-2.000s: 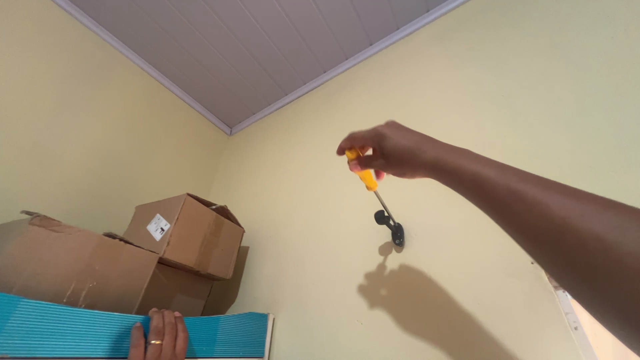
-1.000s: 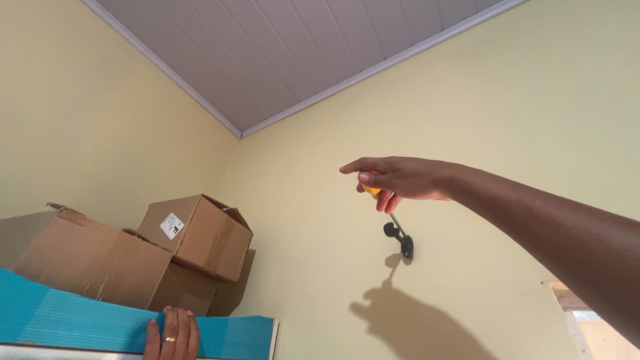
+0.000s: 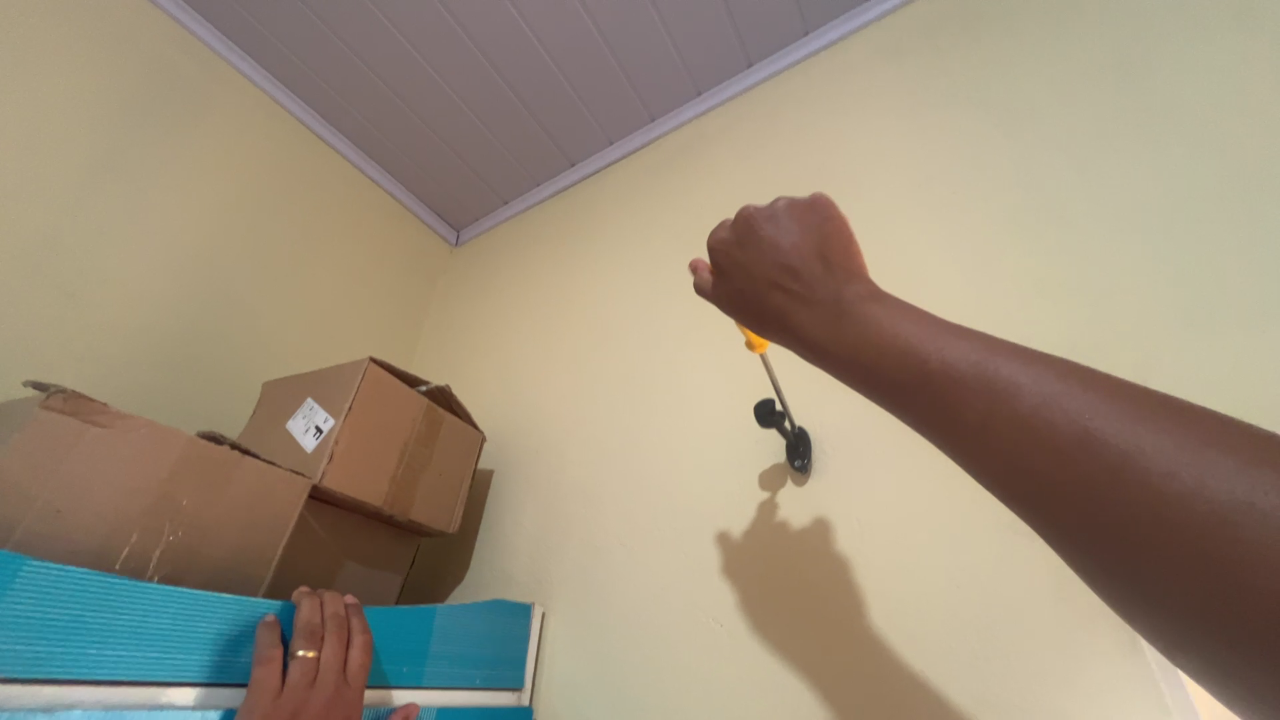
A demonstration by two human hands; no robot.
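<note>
My right hand (image 3: 790,265) is closed around the yellow handle of a screwdriver (image 3: 768,375). The metal shaft slants down to a small black wall hook (image 3: 798,450) fixed on the wall; its tip meets the hook's base, though the exact contact is too small to tell. At the lower left, my left hand (image 3: 315,655), with a ring on one finger, rests its fingers over the face of a blue ribbed panel (image 3: 470,640) with a whitish edge.
Behind the blue panel, cardboard boxes (image 3: 400,450) are stacked in the corner, one bearing a white label. A pale yellow wall (image 3: 600,450) meets a panelled ceiling (image 3: 500,90) with light trim. The right arm's shadow falls below the hook.
My right hand has gone from fingers partly extended on the screwdriver to a closed fist around its handle. The left hand stays on the blue panel.
</note>
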